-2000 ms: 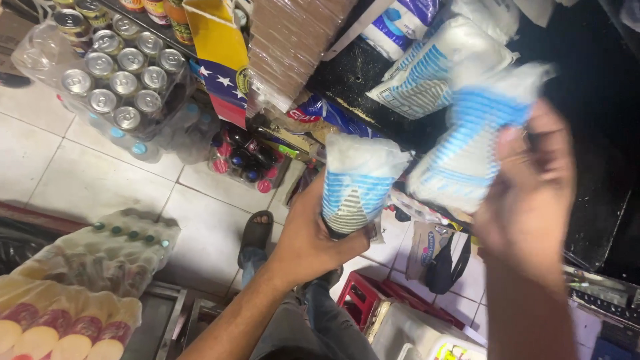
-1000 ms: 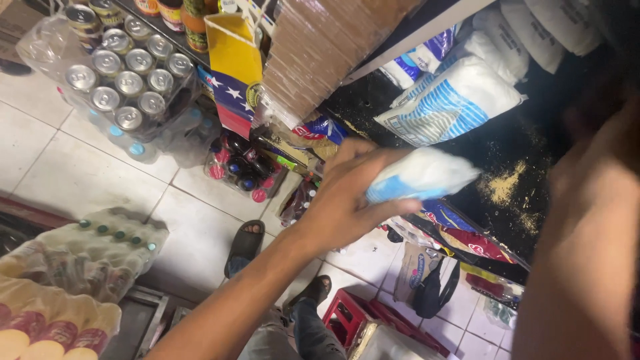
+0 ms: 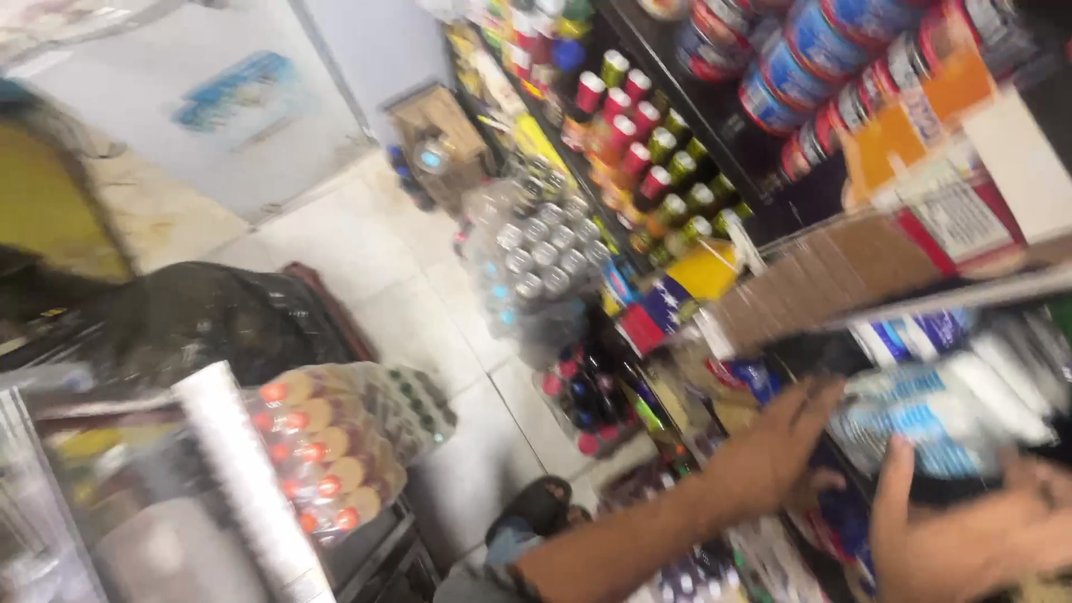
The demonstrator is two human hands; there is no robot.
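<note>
Blurred by motion, my left hand [image 3: 779,452] reaches to the near edge of a dark shelf at the right, its fingers beside white and blue plastic packs [image 3: 913,419]. Nothing shows in its grasp. My right hand [image 3: 963,528] is at the lower right, thumb raised and apart from the other fingers, just below the same packs. Whether its fingers touch a pack cannot be told. Plain white packs [image 3: 997,385] lie behind the blue and white ones on the shelf.
Shrink-wrapped cans [image 3: 553,247] and dark bottles [image 3: 590,398] stand on the tiled floor [image 3: 502,402]. Wrapped bottles with orange caps [image 3: 314,452] are at the lower left. A cardboard box [image 3: 804,276] sits above the packs, and tins [image 3: 804,59] fill the upper shelf. A white freezer [image 3: 243,109] stands farther off.
The pack that was in my left hand is no longer in it. Both hands are now near the packs on the shelf. The view has swung widely, showing more of the shop.
</note>
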